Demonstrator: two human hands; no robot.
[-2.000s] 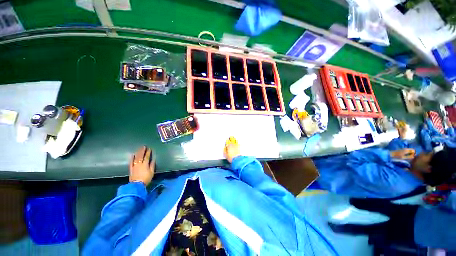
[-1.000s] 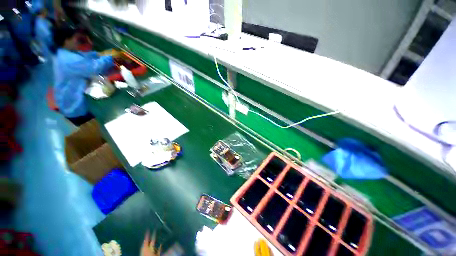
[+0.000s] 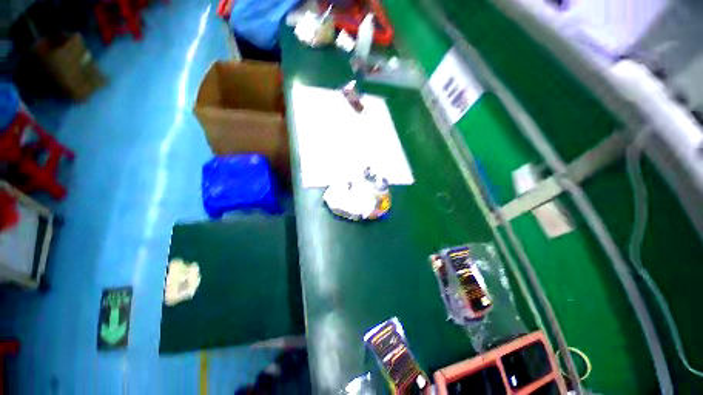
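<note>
The pale orange-pink phone tray (image 3: pixel 505 356) is cut off by the bottom edge; dark phones show in its near slots. A dark printed card (image 3: pixel 395 356) lies on the bench left of the tray. A clear plastic bag (image 3: pixel 493 270) holding more printed cards (image 3: pixel 465 287) lies above the tray. Neither of my hands is in the picture. A blurred dark shape lies at the bottom edge, too unclear to name.
The green bench (image 3: pixel 401 254) runs away from me, with a white sheet (image 3: pixel 347 135), a cluster of bottles and cloth (image 3: pixel 358 197), and a metal rail behind. Left of it are a cardboard box (image 3: pixel 243 116), a blue bin (image 3: pixel 240 185), a green board (image 3: pixel 239 285) and a person's blue sleeve (image 3: pixel 262 19).
The view has swung left along the bench and floor. The tray has shifted to the bottom edge, and the hand and yellow finger covers seen earlier have left the picture.
</note>
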